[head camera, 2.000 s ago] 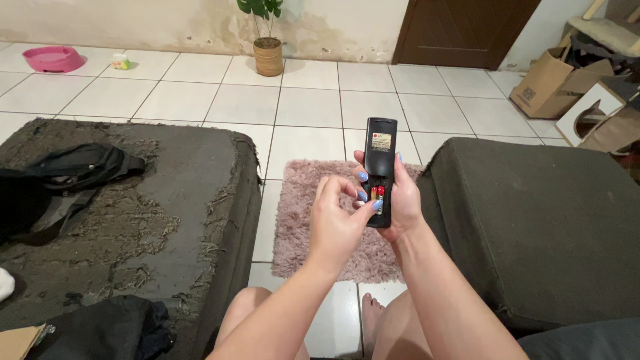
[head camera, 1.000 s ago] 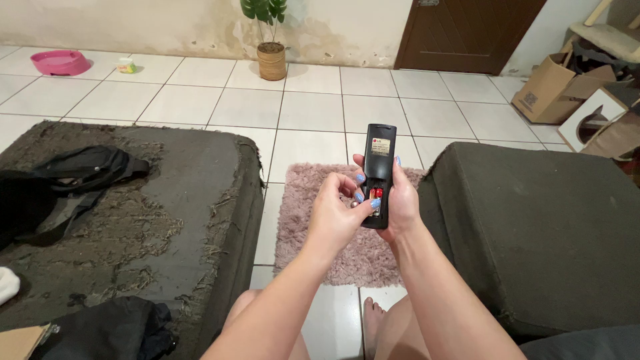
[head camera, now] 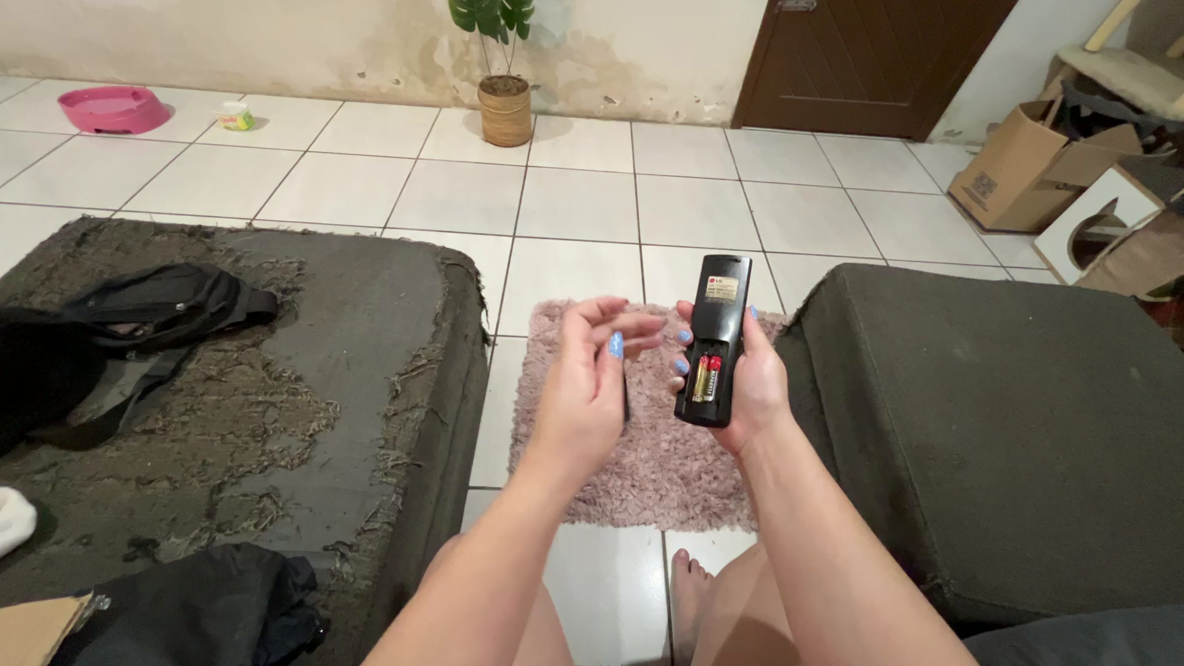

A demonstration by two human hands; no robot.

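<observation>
A black LG remote control [head camera: 723,319] lies back side up in my right hand [head camera: 754,384], its fingers wrapped round both sides. The battery compartment in its lower half is uncovered. Two batteries [head camera: 707,377] with red and gold casings lie side by side in it. My left hand [head camera: 592,384] is to the left of the remote, apart from it, with its fingers partly curled. A thin dark edge [head camera: 626,398] shows beside the left palm; whether it is held there cannot be told, as the hand hides most of it.
Below the hands lies a pink shaggy rug [head camera: 647,481] on white tiles. A frayed dark cushion [head camera: 370,305] with a black bag [head camera: 176,305] is at left, a dark ottoman [head camera: 1008,435] at right. A potted plant [head camera: 505,111] and a cardboard box [head camera: 1027,166] stand farther off.
My left hand has moved left, off the batteries that its fingers were touching in the earlier frames. My right hand still holds the remote.
</observation>
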